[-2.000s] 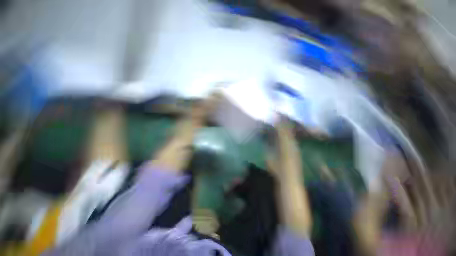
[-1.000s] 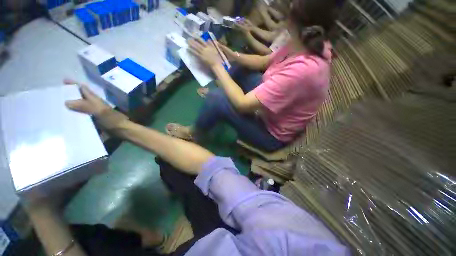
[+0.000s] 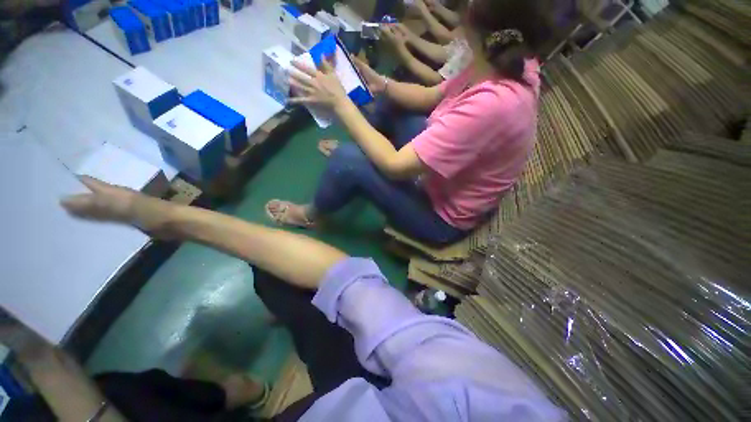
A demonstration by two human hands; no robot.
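My right hand (image 3: 103, 204) is stretched out flat over the white table (image 3: 49, 247), fingers extended, with nothing seen in it. A white carton (image 3: 123, 169) lies on the table just beyond it. My left hand (image 3: 33, 350) is blurred at the lower left, by the table's near corner. Its fingers are unclear, so its hold cannot be told. A blue-and-white carton (image 3: 10, 387) is cut off by the frame edge below it.
White-and-blue cartons (image 3: 189, 136) stand at the table edge, with a blue row (image 3: 165, 21) farther back. A seated person in pink (image 3: 478, 148) holds an open carton (image 3: 350, 74). Stacked brown cardboard (image 3: 609, 247), partly under clear film, fills the right. Green floor (image 3: 206, 288) shows below.
The large white carton between my hands a second ago no longer shows there. My right hand has moved left and slightly down, now off it. The neighbour's carton has turned, showing more blue.
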